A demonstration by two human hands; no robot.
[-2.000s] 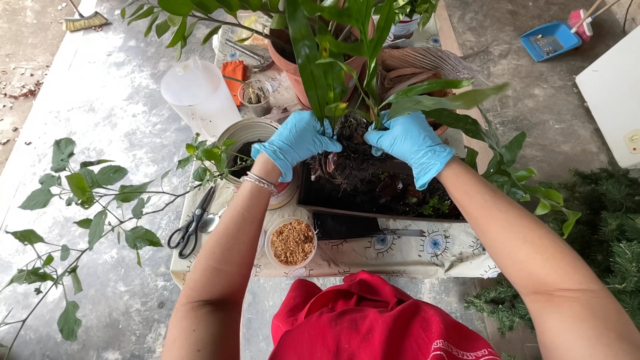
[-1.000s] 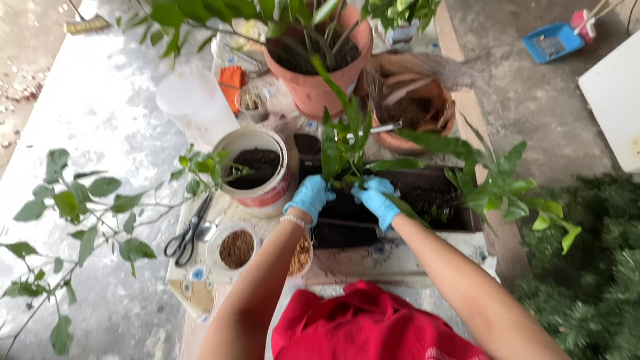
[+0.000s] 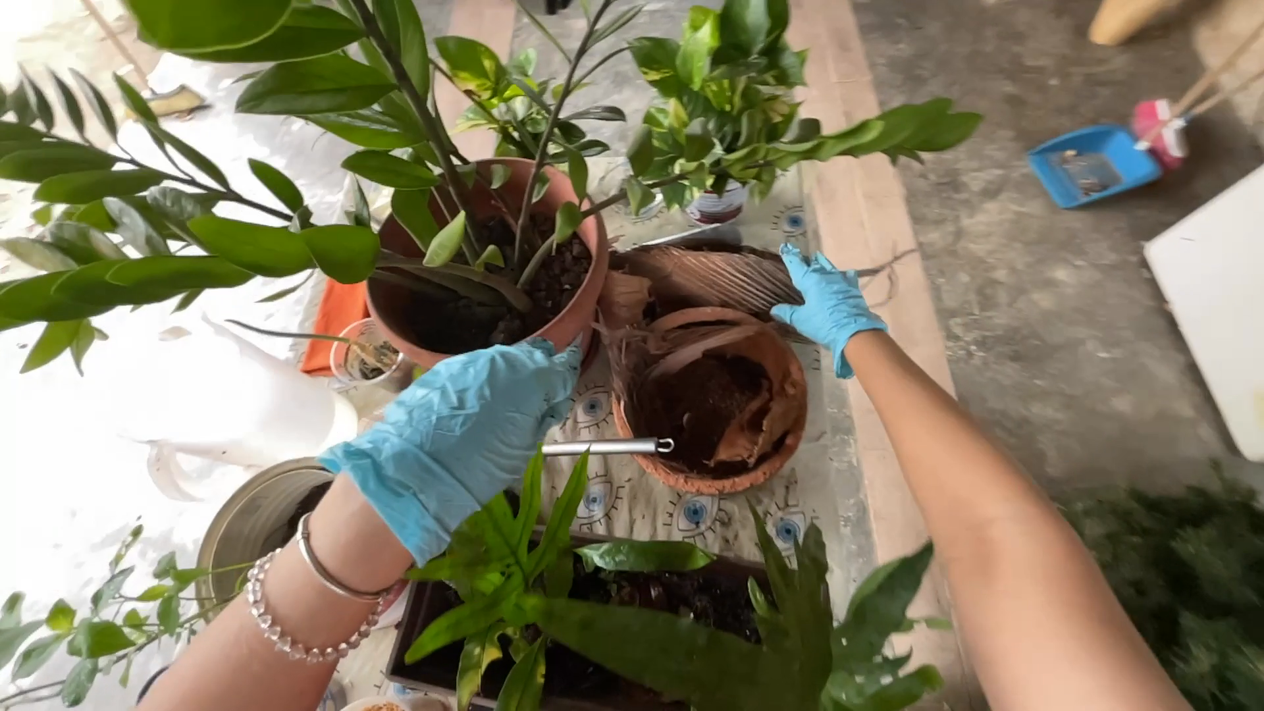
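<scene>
My left hand (image 3: 474, 425), in a blue glove, is at the near rim of a large terracotta-coloured pot (image 3: 583, 286) with a tall leafy plant; its fingertips are partly hidden, so its grip is unclear. My right hand (image 3: 825, 296), gloved too, touches the right end of a ribbed brown dried sheath (image 3: 716, 276), fingers spread. In front of the sheath stands a clay pot (image 3: 790, 434) lined with brown fibre, with dark soil in it. A metal handle (image 3: 612, 446) reaches from beside my left hand to this pot's rim. Nearer me is a dark rectangular planter (image 3: 410, 632) with long-leaved green plants (image 3: 528, 563).
A round tub (image 3: 232, 513) stands at the left, below a translucent white container (image 3: 257, 395). A small plastic cup (image 3: 370, 360) and an orange item (image 3: 336, 316) are beside the big pot. A variegated potted plant (image 3: 716, 109) stands behind. A blue dustpan (image 3: 1096, 168) lies on the floor.
Both hands have left the plant at the rectangular planter and moved forward, the left to the large pot, the right to the brown sheath. The view has shifted forward.
</scene>
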